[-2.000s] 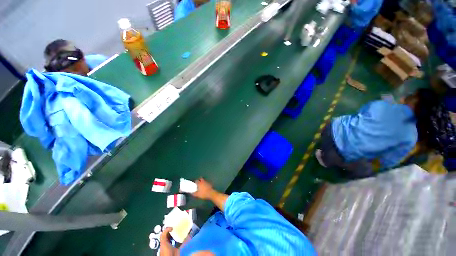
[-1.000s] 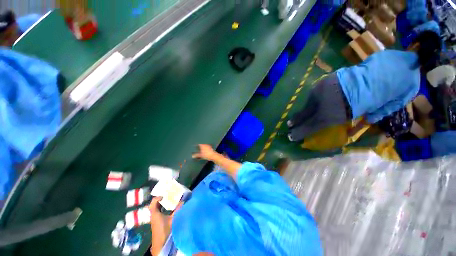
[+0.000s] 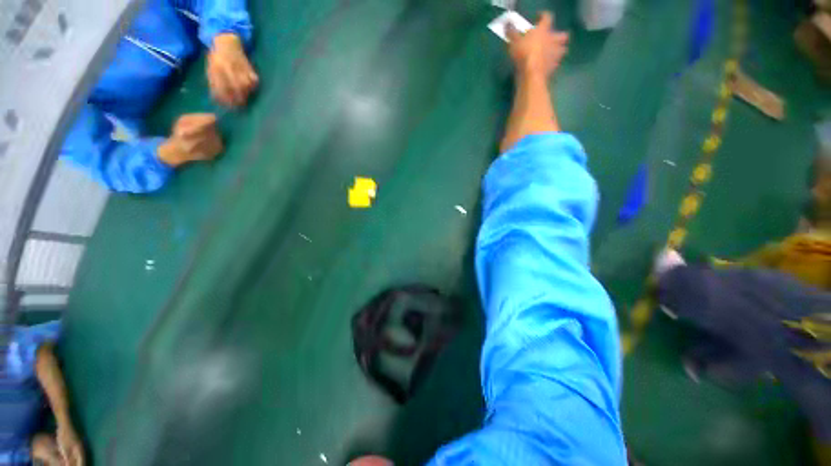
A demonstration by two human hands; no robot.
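My right hand (image 3: 538, 45) is at the far top of the view, at the end of my outstretched blue sleeve. Its fingers are at the edge of a small flat white piece (image 3: 507, 25) and appear to grip it; blur hides the exact hold. What the white piece is cannot be told. My left hand is out of the picture. The small cartons with red bands are out of view.
A black crumpled bag or cloth (image 3: 401, 339) and a yellow scrap (image 3: 362, 192) lie left of my arm. Across the green bench (image 3: 273, 273) are another person's two hands (image 3: 211, 105). A white object (image 3: 601, 11) is at the top edge. Someone's legs are at right.
The view has swung along the bench, and the cartons and my left hand have left it. My right arm has stretched far out; the hand, empty one second ago, is now at the white piece.
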